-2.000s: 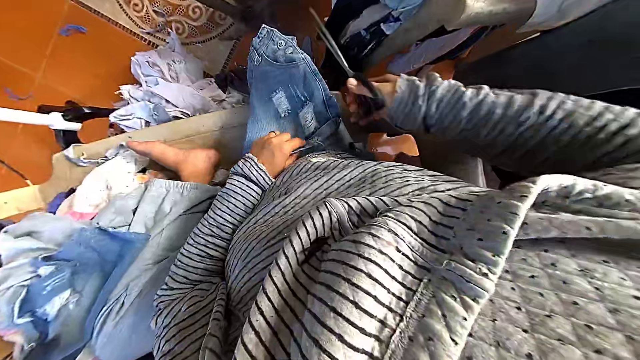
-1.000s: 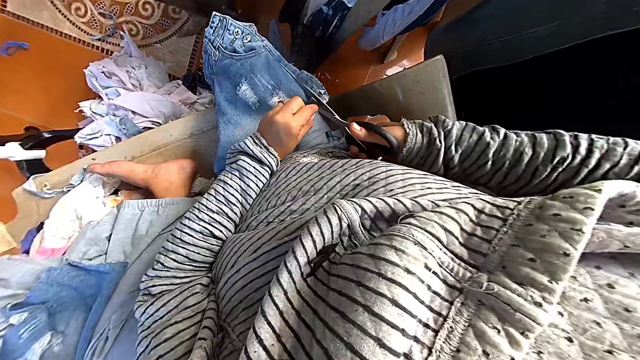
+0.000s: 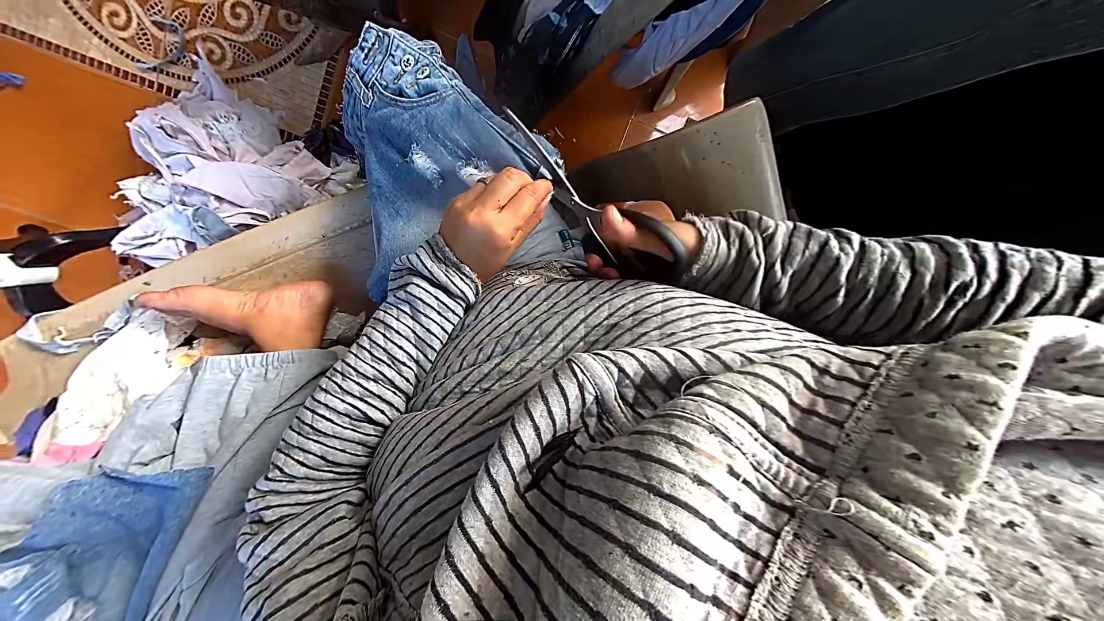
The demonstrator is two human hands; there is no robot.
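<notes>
A pair of light-blue denim jeans (image 3: pixel 431 129), with a buttoned waistband and frayed patches, lies ahead of my lap. My left hand (image 3: pixel 498 222) pinches the denim beside a frayed patch. Dark-handled scissors (image 3: pixel 664 239) are in my right hand (image 3: pixel 638 233), with finger and thumb at the handle loops. Their blades are parted and point up and left past my left fingertips, one blade lying over the denim. The lower blade is partly hidden near a pale piece of cloth with a small green mark.
A heap of pale cloth scraps (image 3: pixel 224 164) lies on the orange tiled floor at the left. My bare foot (image 3: pixel 250 310) rests inside the beige rim (image 3: pixel 250 237) of a container or low edge. More denim (image 3: pixel 112 535) lies at the lower left; dark fabric (image 3: pixel 906 60) is at the upper right.
The scissors, held up above the jeans two seconds ago, have come down to the denim beside my left hand. My left hand still holds the jeans. The view has shifted somewhat.
</notes>
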